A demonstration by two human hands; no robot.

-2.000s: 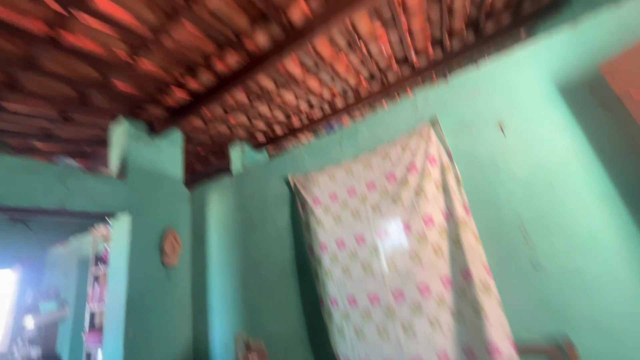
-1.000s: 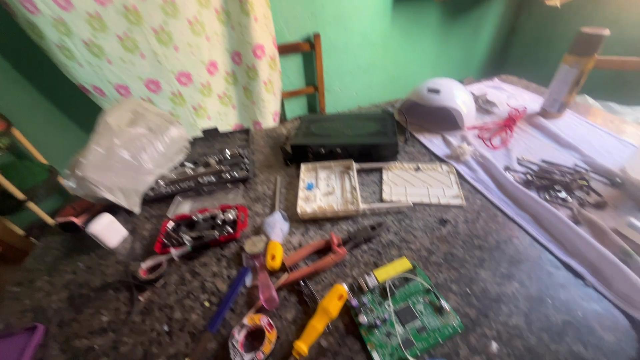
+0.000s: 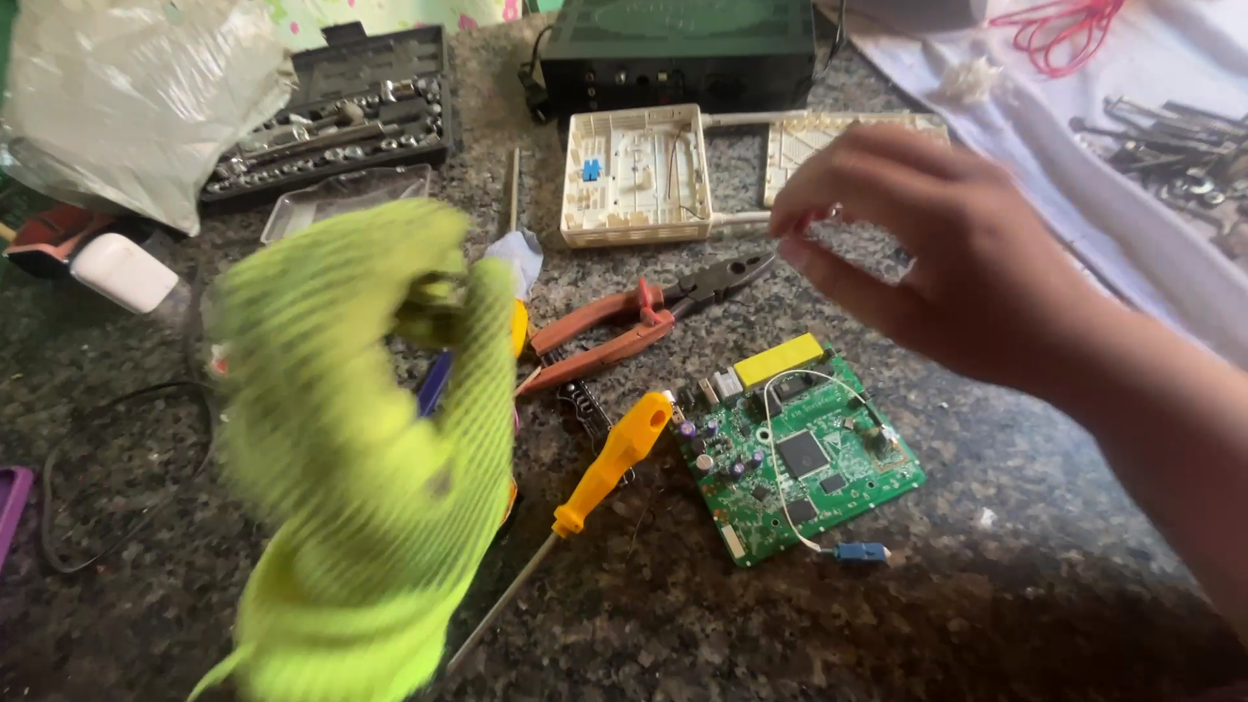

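Note:
My left hand [image 3: 366, 419], in a yellow-green knitted glove, is blurred above the left of the counter; its fingers curl, and what they may hold is hidden. My bare right hand [image 3: 907, 234] hovers by the tip of the pliers [image 3: 634, 322], thumb and index finger close together, with something small and reddish at the fingertips that I cannot make out. Below lies a green circuit board [image 3: 804, 448] with a yellow port block and a thin white cable ending in a blue connector [image 3: 860, 553]. A yellow-handled screwdriver [image 3: 614, 463] lies between my left hand and the board.
Behind are an open white plastic housing [image 3: 639, 175], its cover [image 3: 829, 146] and a black electronic box [image 3: 682, 58]. A socket set [image 3: 341, 117] and a plastic bag [image 3: 136, 97] stand back left. Loose metal tools [image 3: 1170, 156] and red cord [image 3: 1058, 34] lie on a white cloth at right.
The view has swung down from the roof and curtain to the counter and come nearer. Both my hands, not seen in the earlier frames, are now over the counter.

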